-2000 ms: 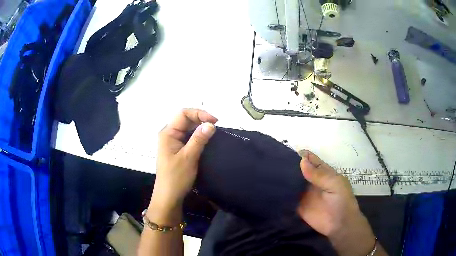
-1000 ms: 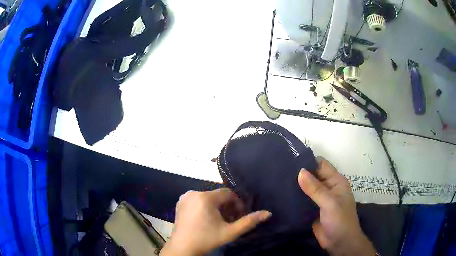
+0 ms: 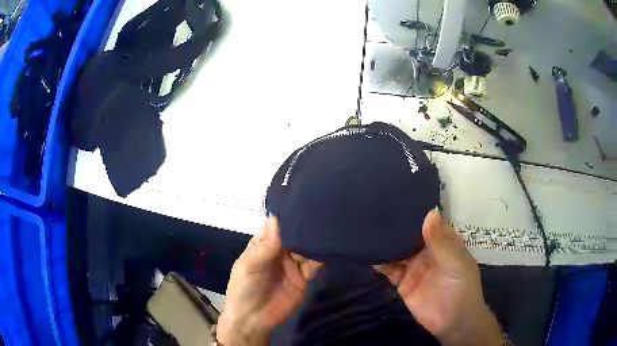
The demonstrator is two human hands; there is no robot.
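Observation:
A partly sewn black pouch body [image 3: 355,196] is held over the table's front edge, its rounded top away from me. A pale toothed zipper line [image 3: 338,135] curves along its upper edge. My left hand [image 3: 270,284] grips its lower left edge, thumb in front and fingers partly hidden below. My right hand [image 3: 440,277] grips its lower right edge in the same way. The pouch is below and left of the sewing machine's needle area [image 3: 433,71], not touching it.
Black fabric panels [image 3: 132,142] and looped zipper strips [image 3: 169,47] lie at left beside a blue bin [image 3: 61,101]. Thread snips [image 3: 490,125] on a dark cord, a purple-handled tool [image 3: 565,108] and scraps lie at right. A printed ruler [image 3: 500,239] runs along the front edge. A tan case [image 3: 181,309] is below.
The pouch has been turned and raised to a spread, face-up position. My left hand has moved from loose near its lower side to gripping its left edge. My right hand still holds the right side.

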